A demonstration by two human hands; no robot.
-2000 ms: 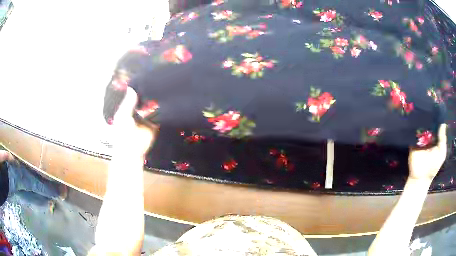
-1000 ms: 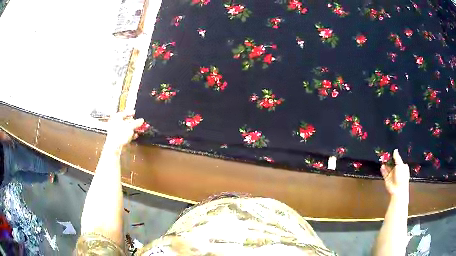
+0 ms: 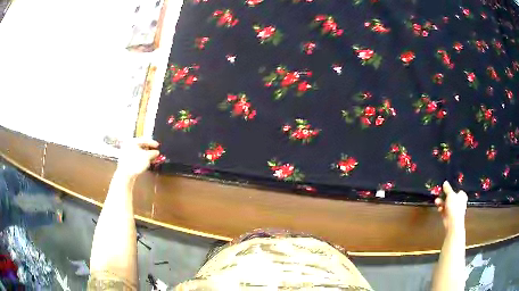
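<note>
Black floral fabric [image 3: 318, 102] with red rose clusters lies flat over the table. My left hand [image 3: 138, 156] pinches its near left corner, at the border with the white area. My right hand [image 3: 452, 203] pinches the near edge of the fabric further right, with thumb and finger at the rim. A dark edge of plies [image 3: 256, 185] shows along the table rim between my hands. A small white slip [image 3: 380, 194] sticks out at that edge, nearer my right hand.
A white surface [image 3: 62, 68] lies left of the fabric. A grey-silver block [image 3: 146, 25] and a tan strip [image 3: 143, 102] lie by the cloth end. The table's brown wooden edge [image 3: 273, 213] curves in front of me. Scraps [image 3: 25, 250] lie on the grey floor.
The fabric, lifted and billowing two seconds ago, now lies flat. My left hand moved down to the corner; my right hand moved down and inward. The white strip is now mostly covered.
</note>
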